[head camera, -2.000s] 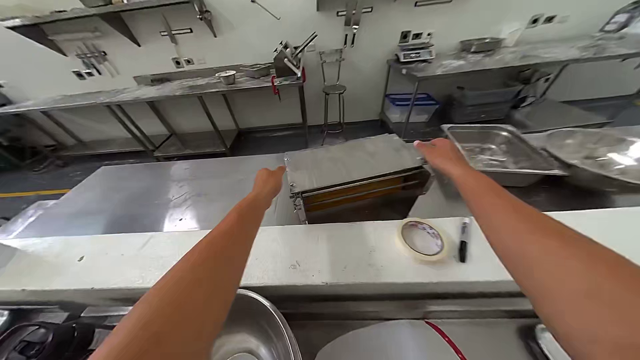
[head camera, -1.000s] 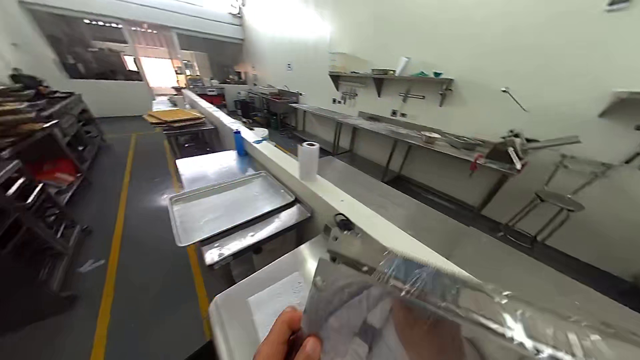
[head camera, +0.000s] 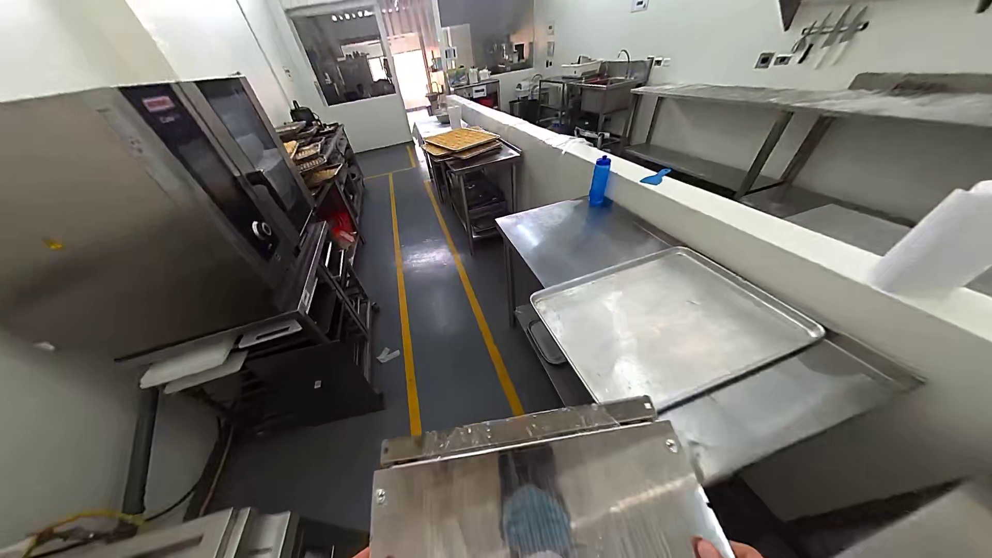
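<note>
A box-like stainless-steel appliance (head camera: 542, 496) with a wrapped film edge fills the bottom middle of the head view. My right hand (head camera: 717, 547) grips its right side, with only the fingertips showing at the bottom edge. At its lower left corner a sliver of my left hand (head camera: 363, 552) touches the side; the rest is out of frame. Beyond the appliance, a large aluminium sheet pan (head camera: 674, 318) lies on a steel table (head camera: 573, 236).
On the left stands a large steel oven (head camera: 155, 209) on a rack stand. A grey floor aisle (head camera: 434, 310) with yellow lines runs ahead. Along the right goes a low white wall (head camera: 744, 232) with a paper roll (head camera: 938, 240), a blue scraper (head camera: 656, 177) and a blue bottle (head camera: 599, 181) beside it.
The view has swung far left, from the long counter to the aisle and oven. The steel appliance, earlier on the table behind the low wall, is now held in front of me.
</note>
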